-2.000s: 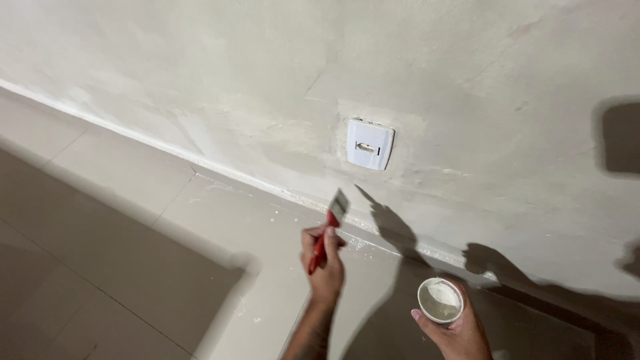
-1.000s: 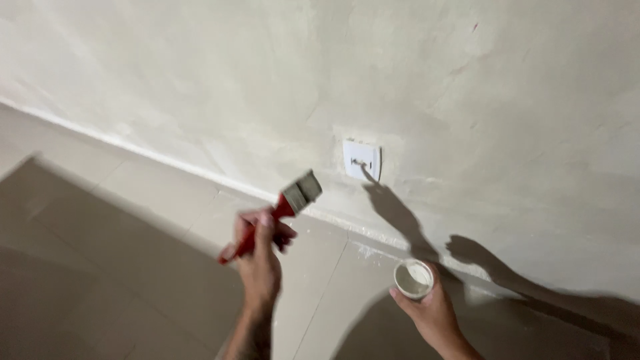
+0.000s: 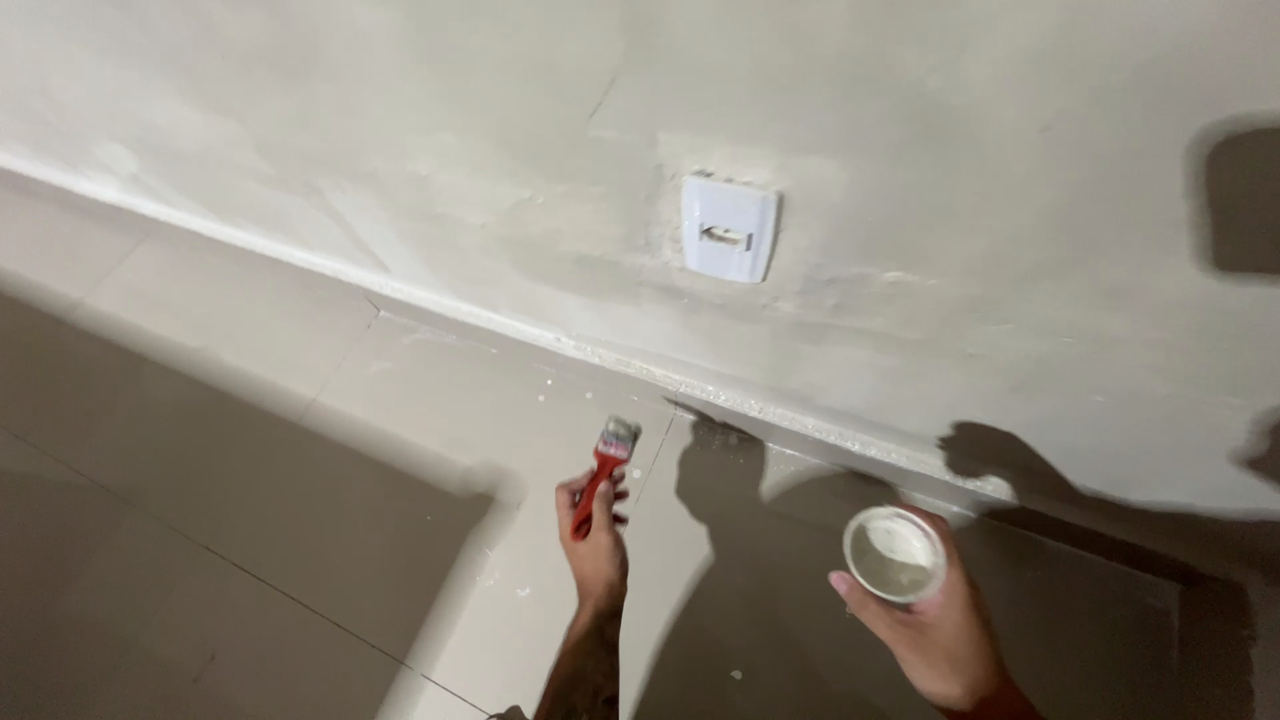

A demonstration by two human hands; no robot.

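Note:
My left hand [image 3: 595,535] grips the red handle of a paintbrush [image 3: 600,480] low in the middle of the view. Its bristles, coated in something pale, point up and away from me, over the tiled floor and apart from the wall. In my right hand [image 3: 940,630] is a small round cup [image 3: 895,555], held with the thumb on its left side and the fingers partly hidden behind it. Whitish material lies inside the cup. Above both hands, a white electrical wall plate [image 3: 731,229] with a narrow opening sits slightly tilted in the view.
Patchy light coating covers the wall [image 3: 450,200], with rough patches around the plate. A speckled white strip [image 3: 640,375] runs along the wall's foot. Small pale spots mark the floor tiles [image 3: 430,380]. Dark shadows of the arms and body fall across floor and wall.
My left hand and the paintbrush have moved lower, farther from the wall plate than a second ago. Both hands keep hold of the same things. The view has shifted somewhat.

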